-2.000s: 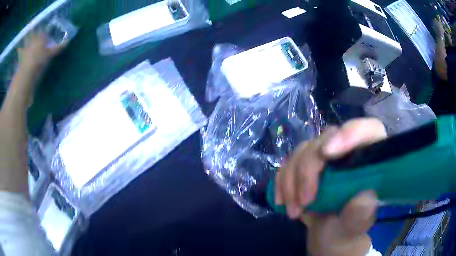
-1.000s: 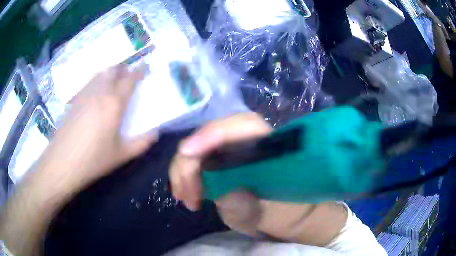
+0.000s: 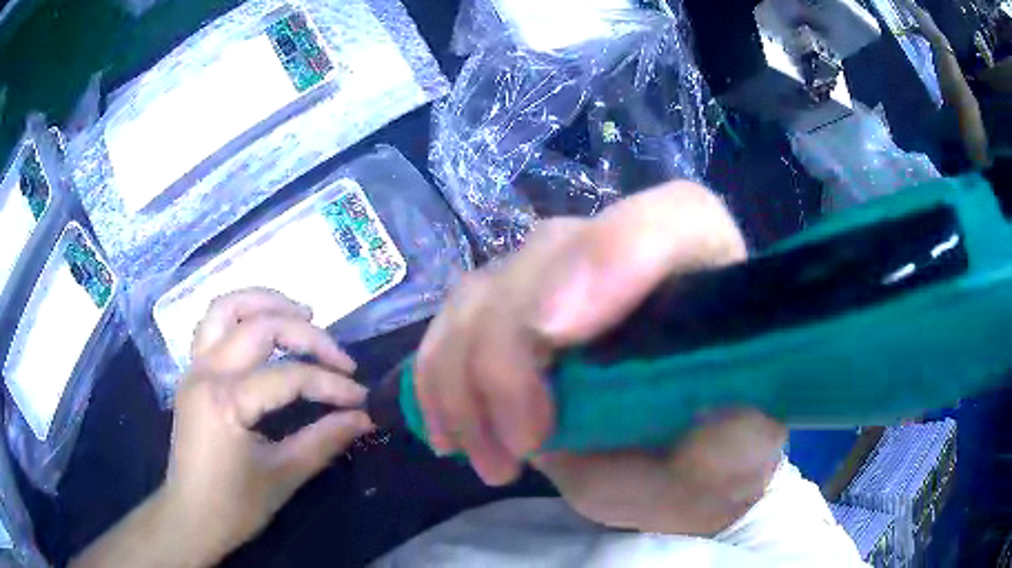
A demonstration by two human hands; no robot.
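My right hand (image 3: 577,355) grips the teal-green electric screwdriver (image 3: 766,333), its narrow end pointing left. My left hand (image 3: 272,411) has thumb and fingertips close together at the driver's tip; whether a screw is between them cannot be told. Small specks like screws (image 3: 372,442) lie on the black surface just below. A white phone-like unit (image 3: 239,283) with a green circuit board (image 3: 364,239) at its right end lies on a clear plastic bag (image 3: 427,222), partly behind my left fingers.
Another unit (image 3: 200,122) lies on a bubble-wrap sheet (image 3: 383,67) behind. More units (image 3: 56,344) in bags are at the left. A crumpled clear bag (image 3: 555,133) is at centre back. A white device (image 3: 816,56), a stack (image 3: 904,477) and another person's arm (image 3: 957,89) are at the right.
A bagged unit now lies in front of the bubble-wrap one. My left hand has let go of it and moved to the driver's tip. The view has shifted.
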